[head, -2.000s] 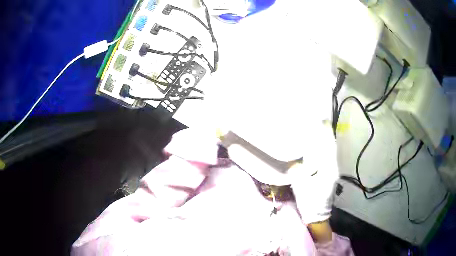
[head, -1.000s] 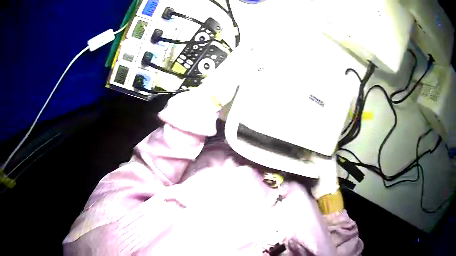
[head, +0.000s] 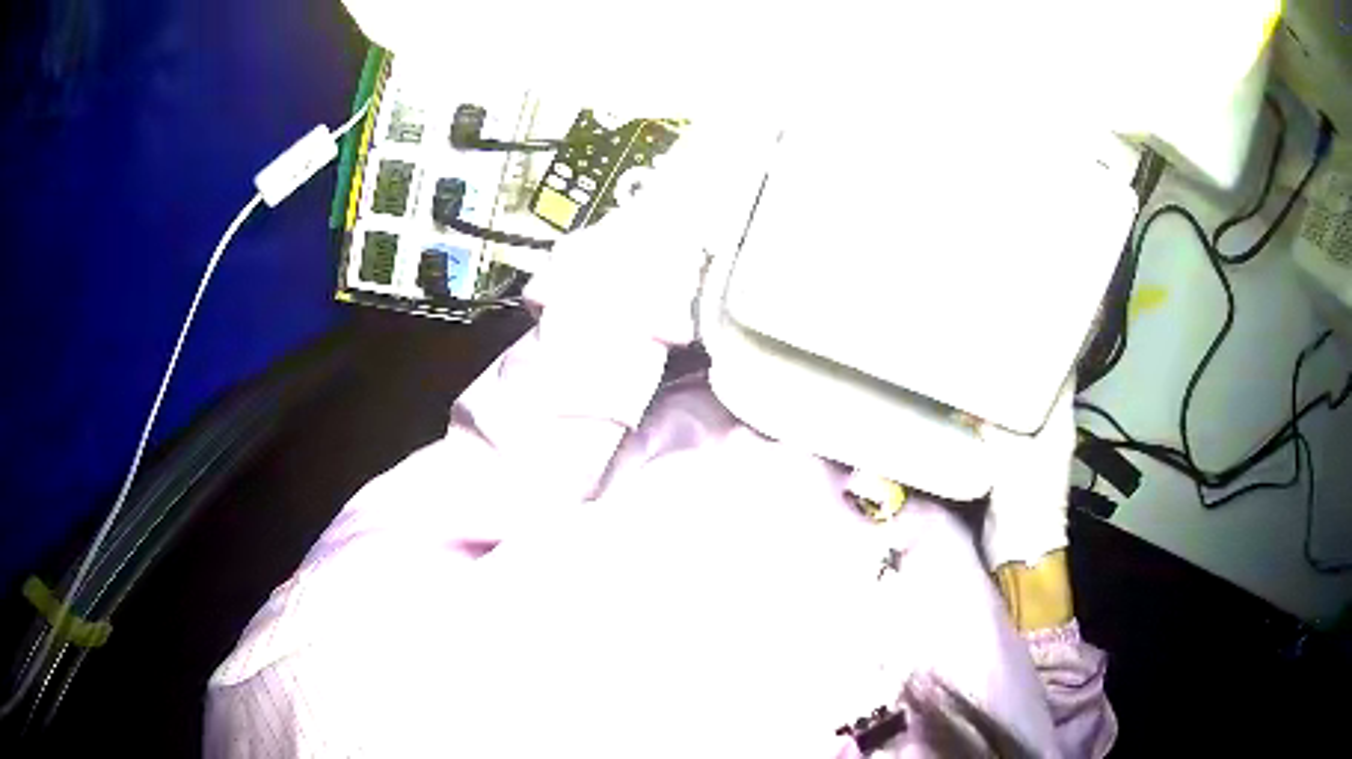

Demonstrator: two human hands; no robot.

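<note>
A white projector (head: 919, 282) with rounded corners is held tilted in front of my chest, its plain face towards me. It is strongly overexposed. My left hand (head: 645, 267), in a white glove, is at its left side; glare blurs the fingers. My right hand (head: 1026, 482), in a white glove with the wrist bare, grips its lower right corner; the fingers are partly hidden. The projector hides part of the bench.
A socket panel (head: 383, 190) with black plugs stands at the bench's left edge. Black remote controls (head: 581, 166) lie beside it. A white inline connector (head: 297, 166) hangs on a cable at left. Black power cords (head: 1208, 356) loop on the right. White projectors (head: 1208, 111) stand at upper right.
The projector has tilted and moved slightly right, with both hands on it. The dark strip seen on it one second ago is out of sight. The bench view has shifted.
</note>
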